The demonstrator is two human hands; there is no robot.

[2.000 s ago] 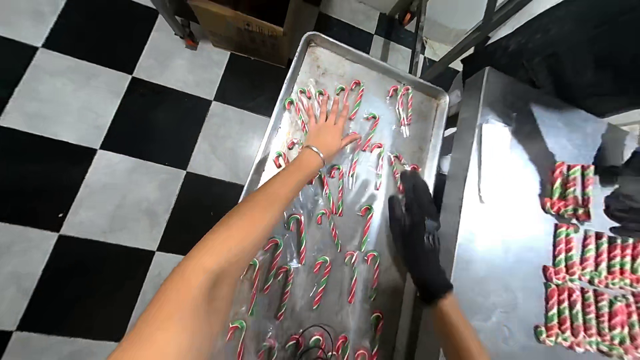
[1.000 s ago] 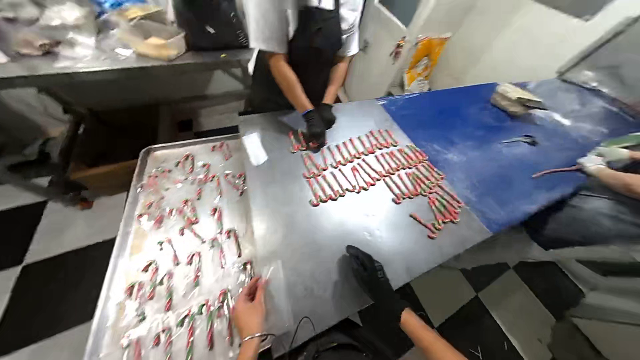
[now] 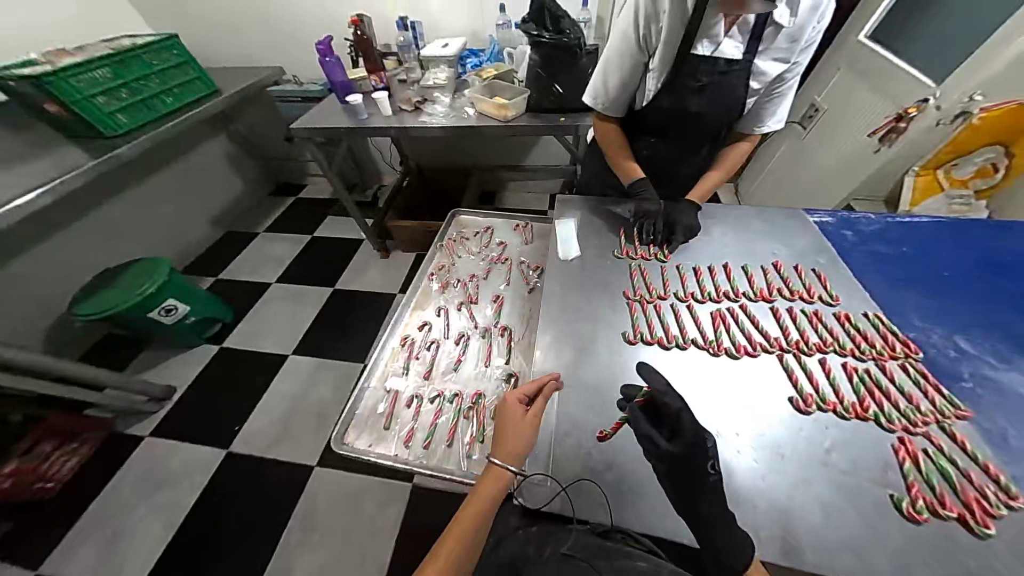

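Observation:
My left hand point(image 3: 524, 412), bare with a bracelet at the wrist, is over the right edge of a metal baking tray point(image 3: 352, 412); its thumb and fingertips are pinched together, and whether a thin clear bag is between them cannot be told. In my black-gloved right hand point(image 3: 668, 424) is a red, green and white candy cane point(image 3: 624, 418), its hook pointing down and left over the steel table point(image 3: 592, 480). Wrapped candy canes point(image 3: 462, 350) lie scattered on the tray. Unwrapped candy canes point(image 3: 740, 330) lie in rows on the table, right of my right hand.
Across the table a co-worker in a black apron has gloved hands point(image 3: 664, 220) at the farthest row. A white paper point(image 3: 567, 238) lies near the tray. Behind stands a side table point(image 3: 320, 120) with bottles and containers; a green bin point(image 3: 152, 300) is on the floor at left.
The view has swung widely. My left hand has left the wrapped canes on the tray where it lay two seconds ago. My right hand, with no cane visible in it before, now holds one.

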